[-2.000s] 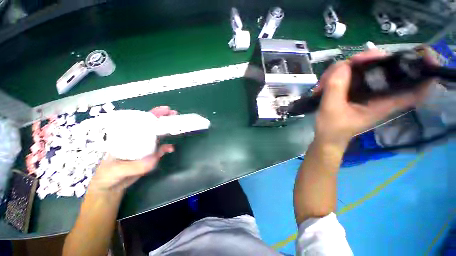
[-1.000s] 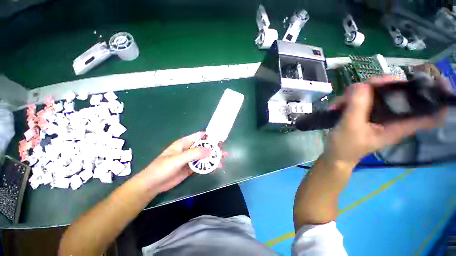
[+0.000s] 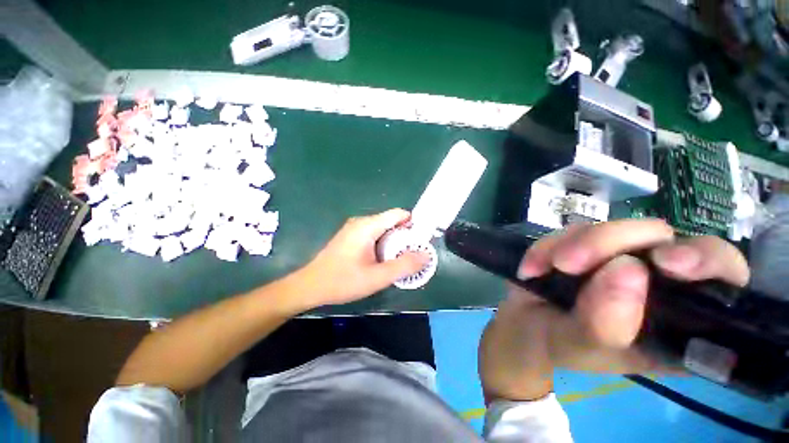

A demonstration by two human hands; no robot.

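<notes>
My left hand (image 3: 362, 264) holds a white fan unit (image 3: 450, 186) by its round spoked head, with the thumb over the spokes. The flat handle points up and to the right. My right hand (image 3: 606, 298) is closed around a black electric screwdriver (image 3: 493, 251). Its tip is at the joint between the fan head and the handle; whether it touches a screw cannot be told. The black and silver screw feeder (image 3: 610, 147) stands behind my right hand.
A pile of small white pieces (image 3: 186, 186), some pink, lies at left. Beside it are a dark parts tray (image 3: 39, 238) and a plastic bag (image 3: 33, 130). Green circuit boards (image 3: 701, 186) stand right of the feeder. Fan units (image 3: 270, 39) lie beyond the pale strip (image 3: 381, 99).
The screwdriver tip has moved left from the feeder to the fan unit. The left hand still holds the fan head, now with the spokes facing up, unlike two seconds ago. The view has shifted right.
</notes>
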